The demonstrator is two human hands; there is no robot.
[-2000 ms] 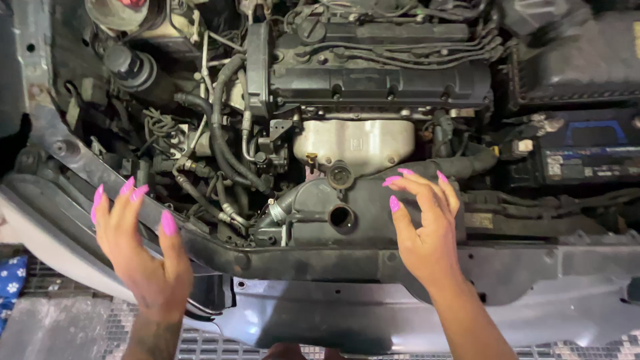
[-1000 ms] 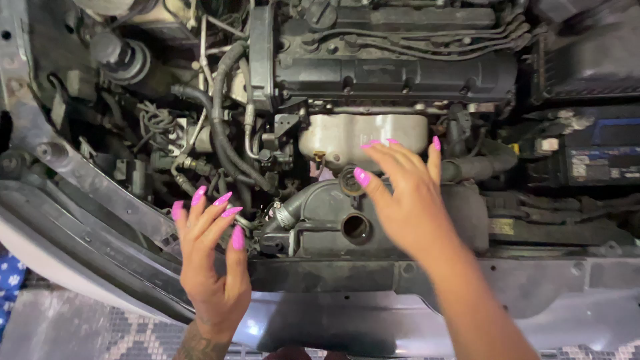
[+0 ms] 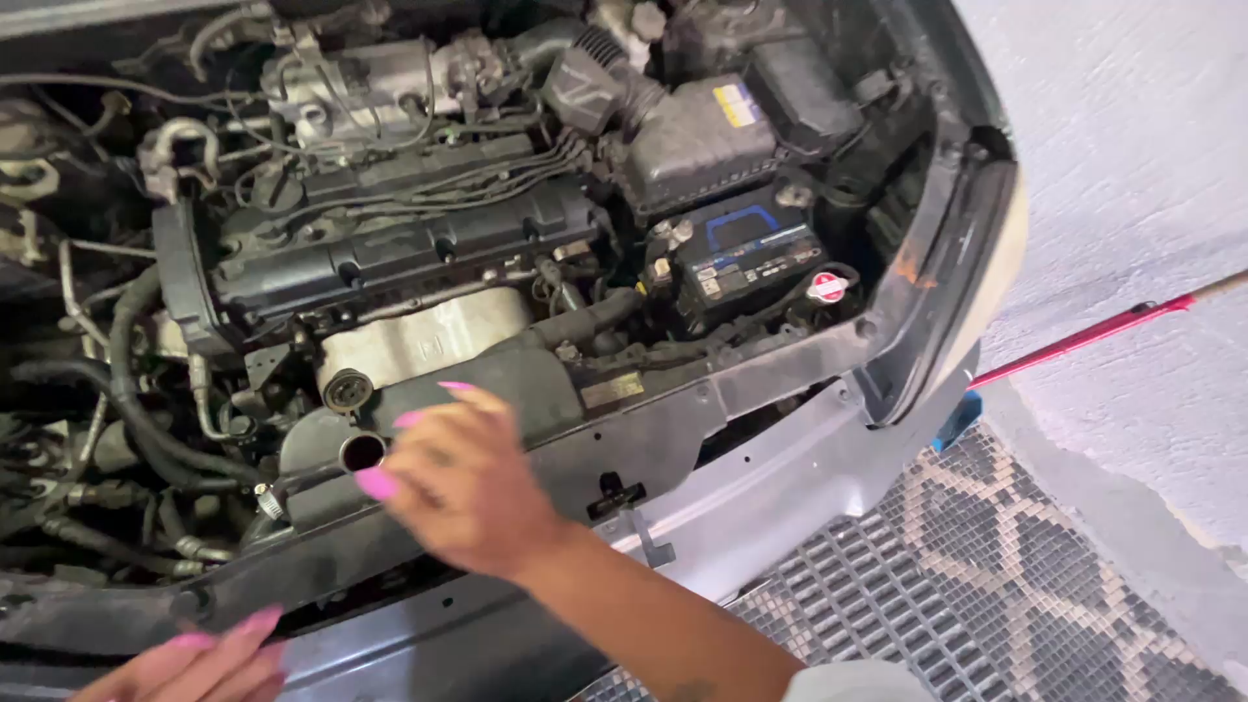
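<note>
My right hand (image 3: 478,478), blurred, hovers beside an open filler neck (image 3: 363,451) at the front of the engine bay, fingers apart and nothing in them. The neck's flip-up cap (image 3: 347,390) stands open just above it. Low at the left edge of the view, over the front body panel, is my left hand (image 3: 200,668), partly cut off, its fingers extended and holding nothing visible. Behind the right hand lie a black plastic air duct (image 3: 526,390), a metal exhaust heat shield (image 3: 429,336) and the black engine valve cover (image 3: 400,253) with its ignition leads.
A car battery (image 3: 751,258) with a blue handle sits at the right, near a red-and-white radiator cap (image 3: 827,287) and the air filter box (image 3: 697,146). The hood latch (image 3: 616,495) is on the front crossmember. A red pole (image 3: 1092,336) leans by the wall at the right.
The view has swung far to the right, bringing in the air filter box, the wall and the pole. The left hand now shows only at the lower left edge; the right stays near the filler neck.
</note>
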